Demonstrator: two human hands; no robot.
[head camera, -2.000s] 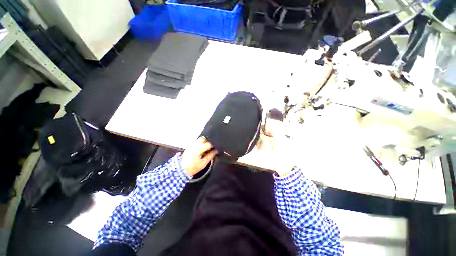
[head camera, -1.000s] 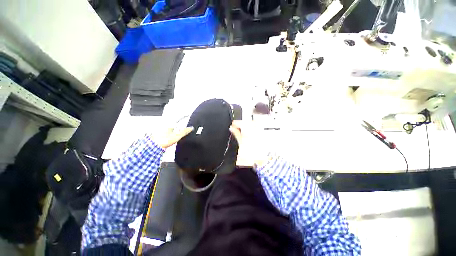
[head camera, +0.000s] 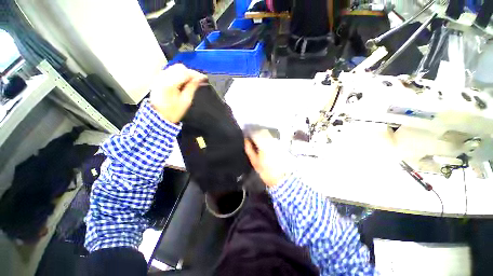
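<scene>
The black part-sewn bag piece (head camera: 216, 129) with a small pale yellow label hangs upright in front of me, over the table's front edge. My left hand (head camera: 175, 94) grips its upper left end. My right hand (head camera: 264, 156) holds its right edge; part of its fingers is hidden behind the piece. The stack of grey cut panels (head camera: 219, 83) is mostly hidden behind my left hand and the piece.
The white sewing machine (head camera: 432, 126) stands at the right of the table. A red and black tool (head camera: 415, 176) with a cord lies below it. Blue bins (head camera: 230, 60) are behind the table. A round waste bin (head camera: 226, 204) is below the table edge.
The bag piece has been lifted and turned more upright. My left hand has moved up to its top end; my right hand stays at its right edge. The view has shifted.
</scene>
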